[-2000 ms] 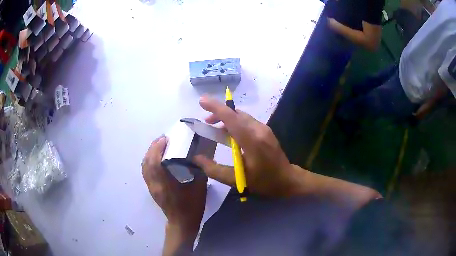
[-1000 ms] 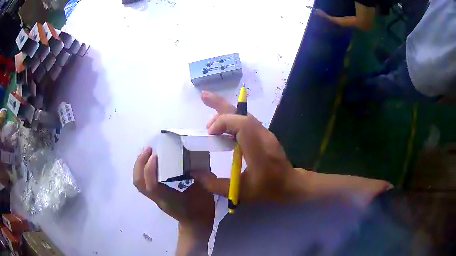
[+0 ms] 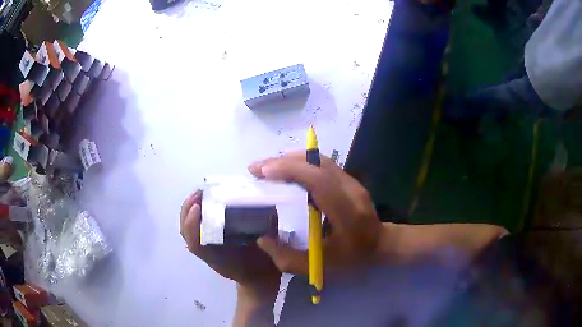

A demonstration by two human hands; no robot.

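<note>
A small retail box [image 3: 237,193] is held between my hands over the white table, its open end with white flaps and a dark inside facing me. My left hand [image 3: 220,255] holds it from the left and below. My right hand [image 3: 328,204] has its fingers on the box's upper and right flaps and also holds a yellow marker pen [image 3: 315,243] with a black part, tip pointing up. A light blue-grey retail box [image 3: 276,87] with dark pictures lies closed on the table beyond my hands.
The white table [image 3: 185,108] has orange-and-white open boxes [image 3: 57,80] stacked at the left and crumpled clear plastic bags [image 3: 80,249] below them. A small printed white piece [image 3: 90,155] lies nearby. Beyond the table's right edge, a person in light clothing [image 3: 557,60] is over the green floor.
The held box has turned so its dark opening faces me more squarely. The pen has moved slightly right and down with my right hand. The view has shifted a little.
</note>
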